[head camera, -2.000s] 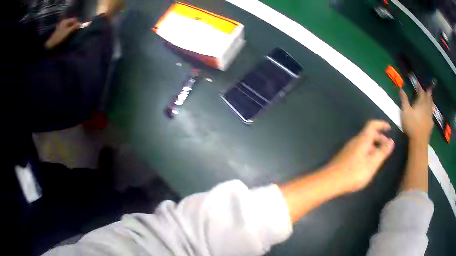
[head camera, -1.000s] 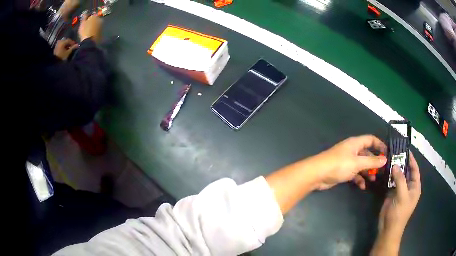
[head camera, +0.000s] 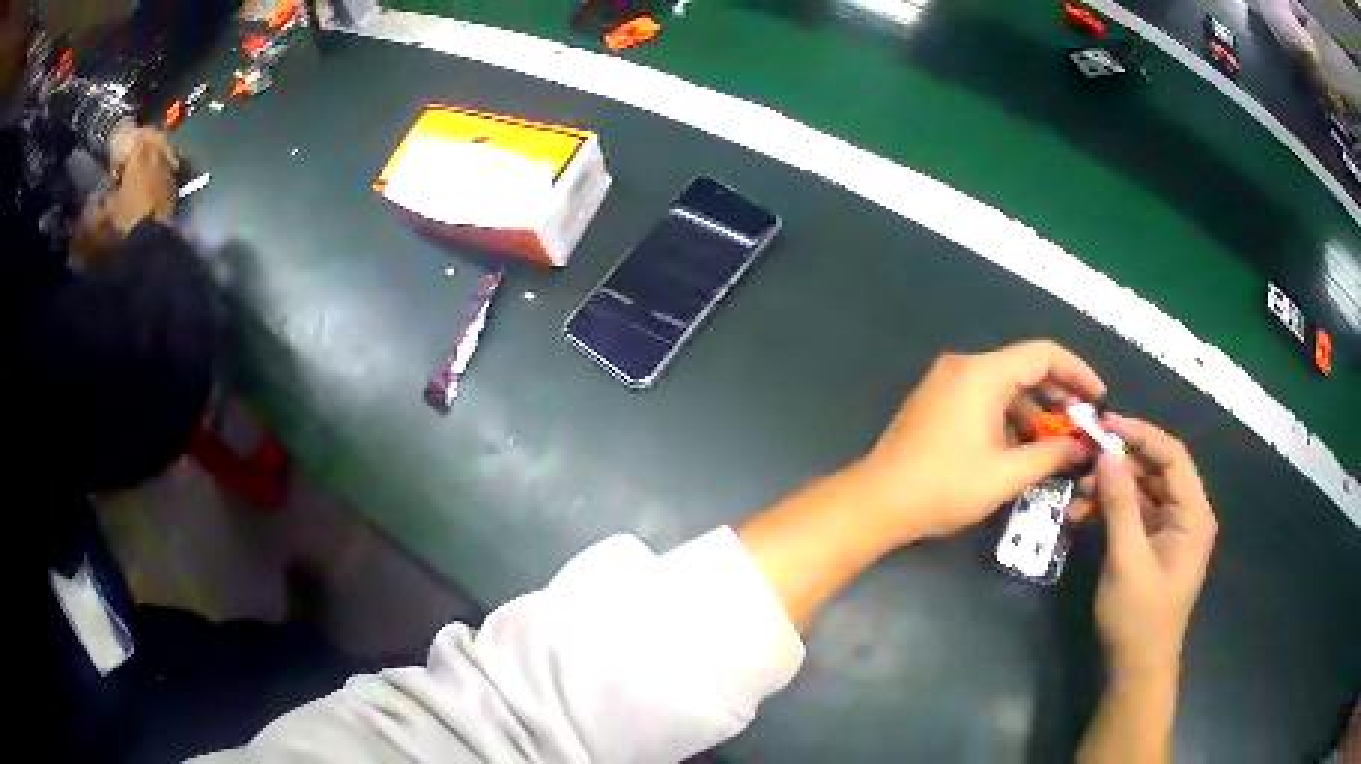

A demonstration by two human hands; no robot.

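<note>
My left hand [head camera: 978,440] holds a small orange part [head camera: 1054,426] between thumb and fingers. My right hand [head camera: 1152,523] pinches a small white piece [head camera: 1097,429] against the right side of the orange part. A black housing with a pale, dark-spotted panel [head camera: 1033,533] lies on the dark green bench just below both hands; its upper end is partly hidden by the fingers.
A black smartphone [head camera: 673,281] lies left of my hands, with a white carton with orange top [head camera: 493,176] and a slim dark item [head camera: 464,340] beyond. A white edge strip [head camera: 896,187] borders the green belt [head camera: 985,135], which carries several units. A person in dark clothes works at left.
The black housing has left my right hand and now lies on the bench. My right hand now holds the small white piece at the orange part. The view has shifted slightly right.
</note>
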